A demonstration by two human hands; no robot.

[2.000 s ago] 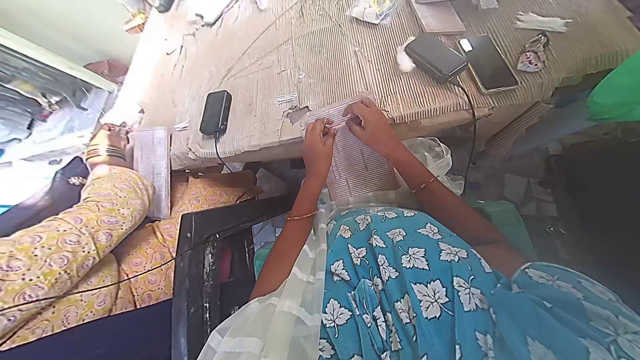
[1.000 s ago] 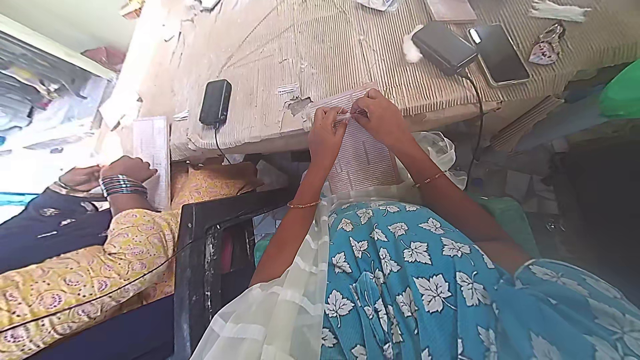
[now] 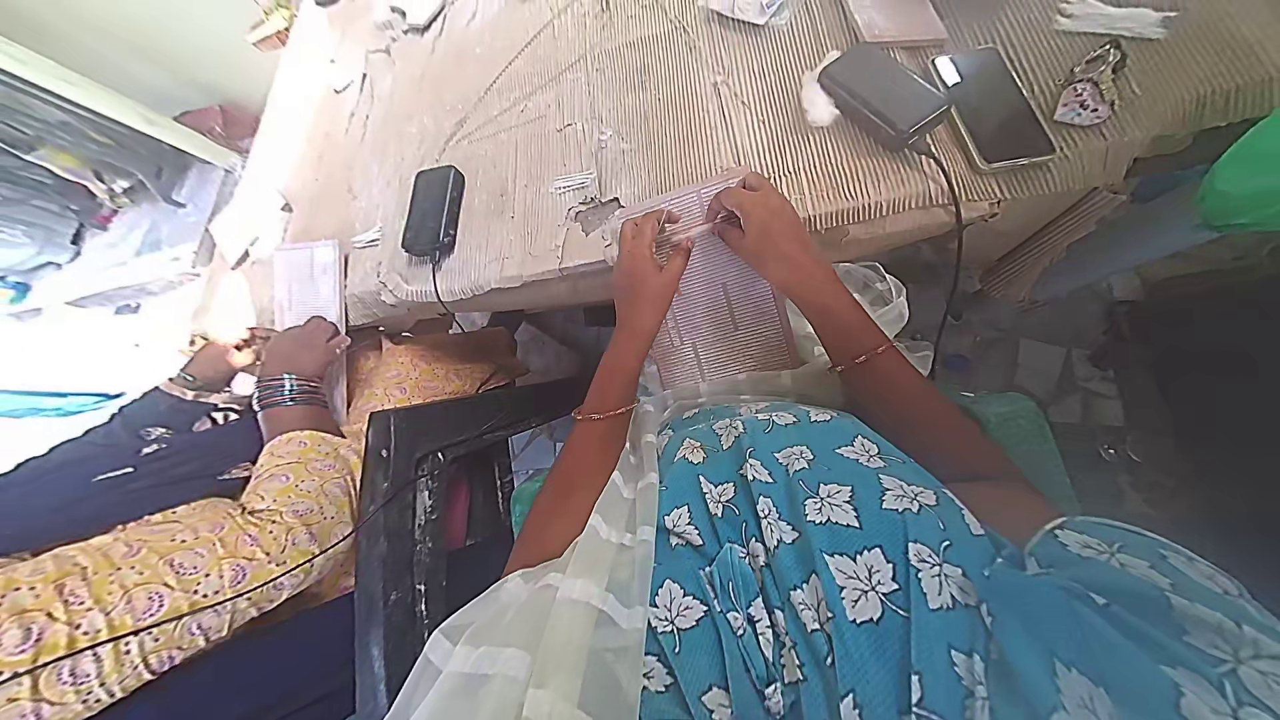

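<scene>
A long pale pinkish board with fine crosswise ridges (image 3: 720, 310) leans from my lap onto the edge of a table covered in corrugated cardboard (image 3: 560, 130). Near its upper end, my left hand (image 3: 652, 265) and my right hand (image 3: 762, 225) face each other a short way apart. Thin pale strands or sticks appear to run between the fingertips of both; they are too fine to tell exactly what they are. A small bundle of short white sticks (image 3: 574, 182) lies on the cardboard beyond my left hand, near a torn patch.
A black power bank (image 3: 433, 212) with a cable lies left; a black case (image 3: 885, 95), smartphone (image 3: 993, 107) and keyring (image 3: 1088, 90) lie right. White sticks (image 3: 1115, 18) lie at the back. A co-worker's hands (image 3: 300, 350) are at another ridged board (image 3: 308, 285), beyond a black chair (image 3: 400, 520).
My hands were close together on the board one second ago; now they are slightly farther apart. The co-worker's hand has moved onto the lower part of the other board.
</scene>
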